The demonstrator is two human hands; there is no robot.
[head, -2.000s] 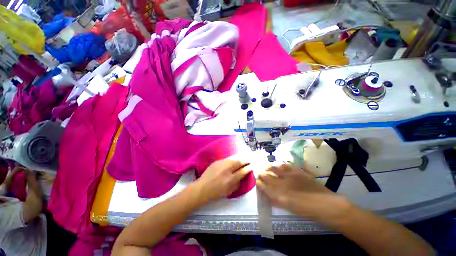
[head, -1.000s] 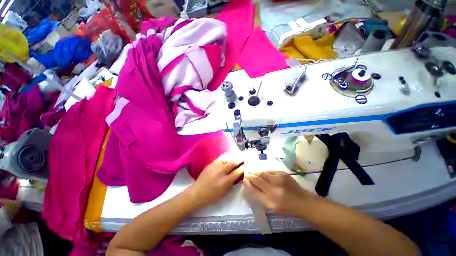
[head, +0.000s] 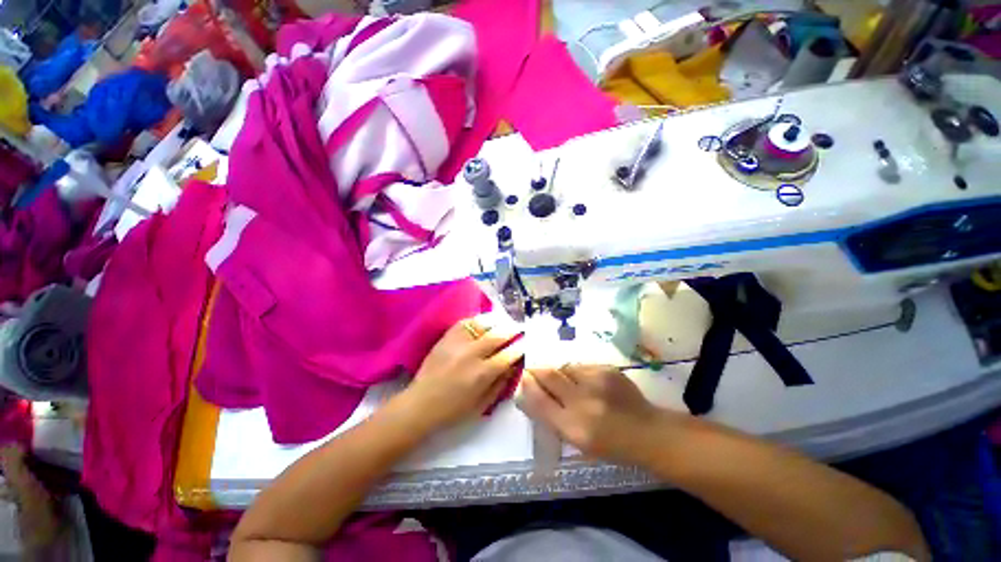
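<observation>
The magenta knit garment piece (head: pixel 318 329) lies on the white table, its end running to the needle area. My left hand (head: pixel 467 371) is on that end, fingers bent at its edge just in front of the presser foot (head: pixel 516 302). My right hand (head: pixel 582 404) is beside it with fingertips pinched on a pale narrow strip (head: pixel 546 452), which hangs down towards the table's front edge. The fingertips of both hands nearly meet. Glare hides the exact point under the needle.
The white sewing machine head (head: pixel 681 220) spans the right. Crossed black strips (head: pixel 730 340) and pale scraps (head: pixel 628 318) lie under its arm. Pink-and-white garment parts (head: pixel 395 121) are bunched behind. Redder pink pieces (head: pixel 143 340) drape over the left edge beside a yellow-orange board (head: pixel 198 439).
The whole view has shifted, so the machine and table sit further left and higher. The magenta end by my left hand is now more folded under the fingers, with less of it showing.
</observation>
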